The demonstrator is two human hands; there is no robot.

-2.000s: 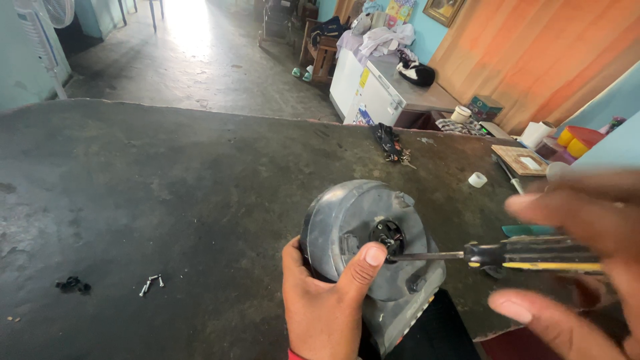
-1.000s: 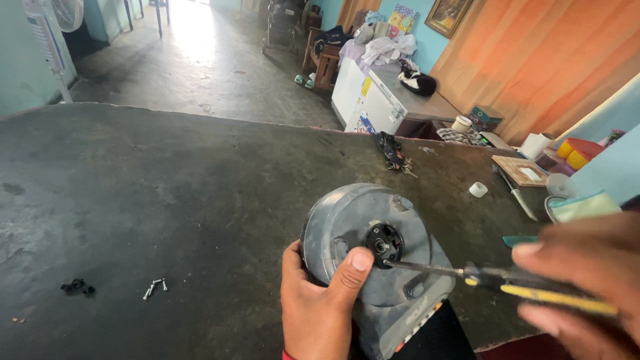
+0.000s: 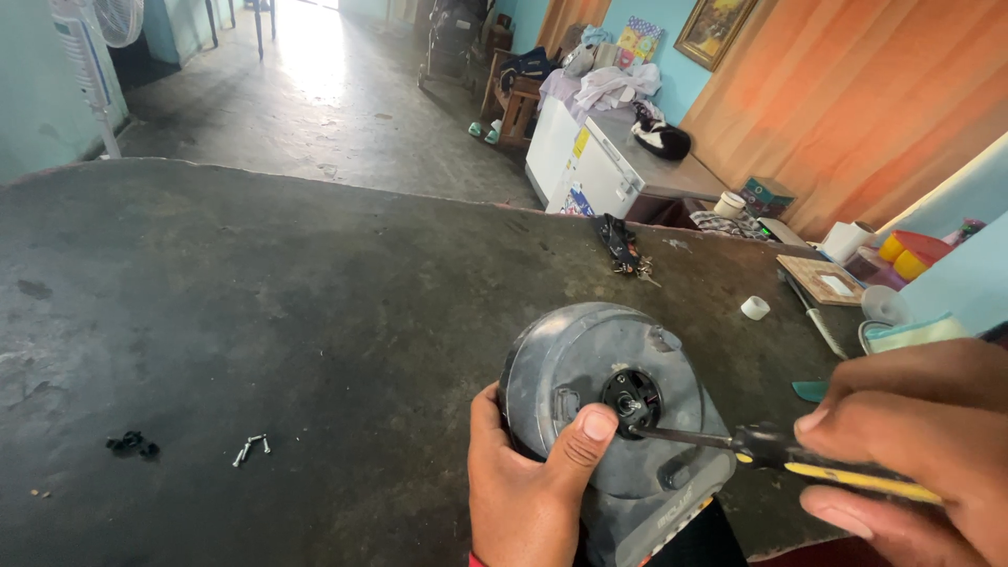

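Note:
My left hand (image 3: 535, 480) grips a round grey plastic housing (image 3: 598, 339) by its left side, thumb resting beside the black hub (image 3: 632, 402) in its face. My right hand (image 3: 906, 433) holds a screwdriver (image 3: 835, 465) by its black and yellow handle. The shaft points left, and its tip meets the lower edge of the hub. Several small screws (image 3: 250, 449) lie on the dark table at left, with small black plastic parts (image 3: 132, 445) farther left.
Keys on a black strap (image 3: 622, 244) lie near the far edge of the table (image 3: 354, 260). To the right are a white tape roll (image 3: 754, 308), a knife (image 3: 823, 323), a wooden board (image 3: 823, 279) and a teal object (image 3: 809, 390). A white chest freezer (image 3: 591, 165) stands beyond.
The screwdriver was level two seconds ago; now it slants, its handle lower than its tip. The fingers of my right hand, spread apart then, are closer around the handle.

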